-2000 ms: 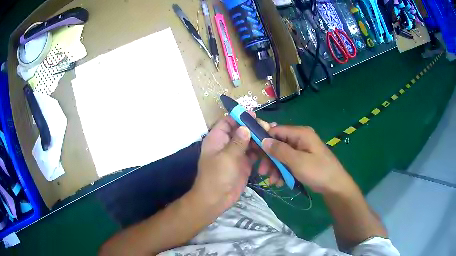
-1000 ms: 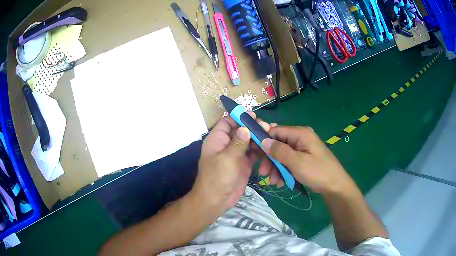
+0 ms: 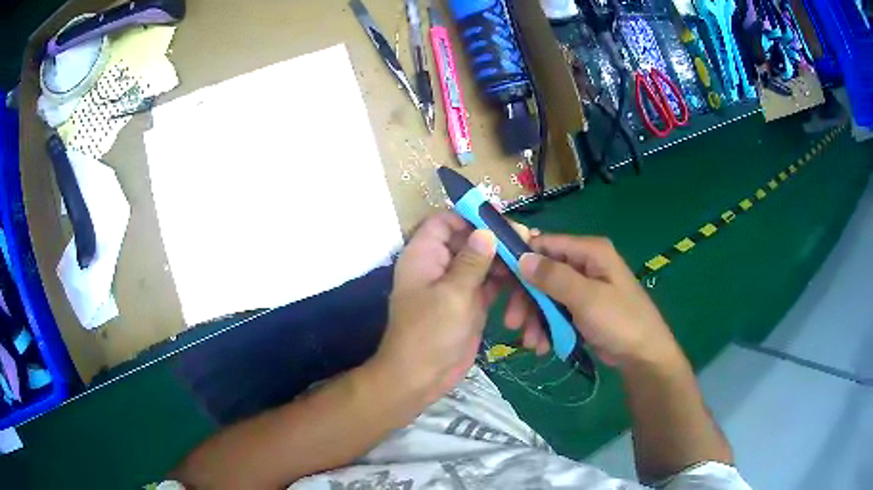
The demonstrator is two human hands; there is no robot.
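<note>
A black and light-blue pen (image 3: 522, 263) is held in both hands over my lap, its dark tapered tip pointing up and left toward the tray. My left hand (image 3: 445, 292) grips its front part, thumb on the blue side. My right hand (image 3: 598, 301) grips the middle and rear from the right, thumb on the black side. The undersides of the pen and several fingertips are hidden. A thin pale strand (image 3: 565, 399) loops below the pen's rear end.
The cardboard tray (image 3: 287, 29) holds a white paper sheet (image 3: 273, 182), tweezers (image 3: 383, 50), a pink knife (image 3: 448, 91), a blue electric tool (image 3: 490, 53) and a tape roll (image 3: 75, 67). Red scissors (image 3: 660, 100) lie right of it. Blue bins (image 3: 43, 349) stand at both sides.
The view has shifted slightly, so the tray, tools and hands appear moved a little. Both hands keep the same grip on the pen.
</note>
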